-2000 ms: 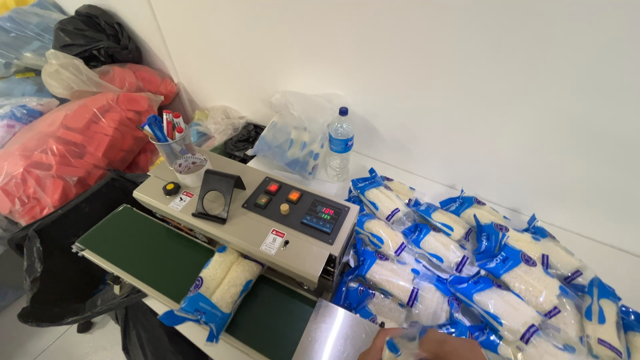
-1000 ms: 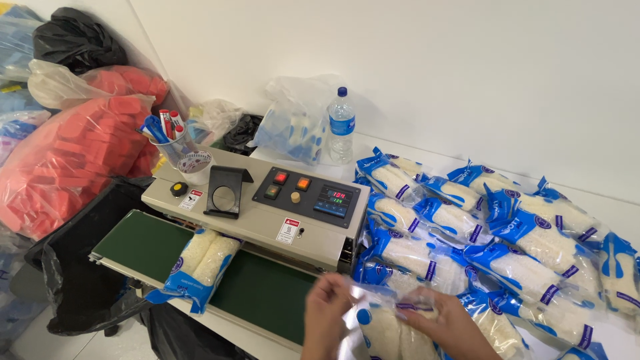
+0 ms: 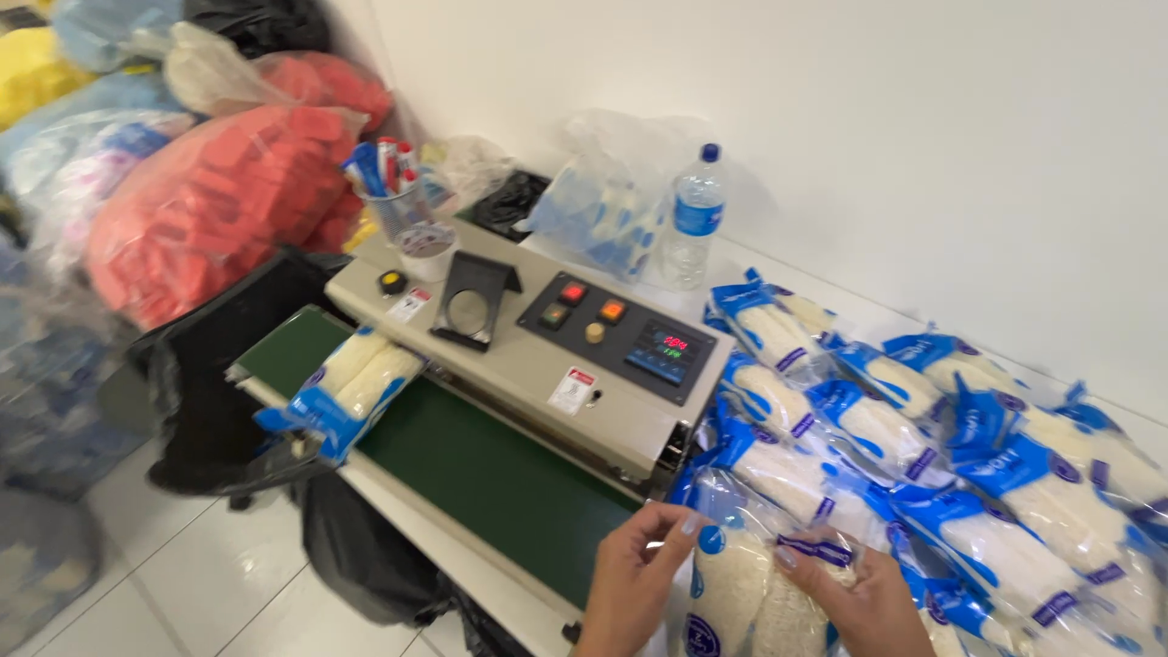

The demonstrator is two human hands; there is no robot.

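Note:
My left hand pinches the upper left edge of a clear and blue plastic package holding pale, fibrous rolls. With thumb and fingers, my right hand grips the same package's upper right part, by a purple label. Both hands are at the near right end of a band sealing machine. On its green conveyor belt, toward the far left end, lies another such package, its blue end hanging over the belt's front edge. The machine's display and buttons are lit.
Many similar packages cover the table on the right. A water bottle and a plastic bag stand behind the machine. A mesh cup of markers sits on it. Left are a black-lined bin and large bags of red pieces.
Two seconds ago my hands were low at the frame's bottom edge; now both hold a package upright beside the belt's end. The package on the belt has moved left along it.

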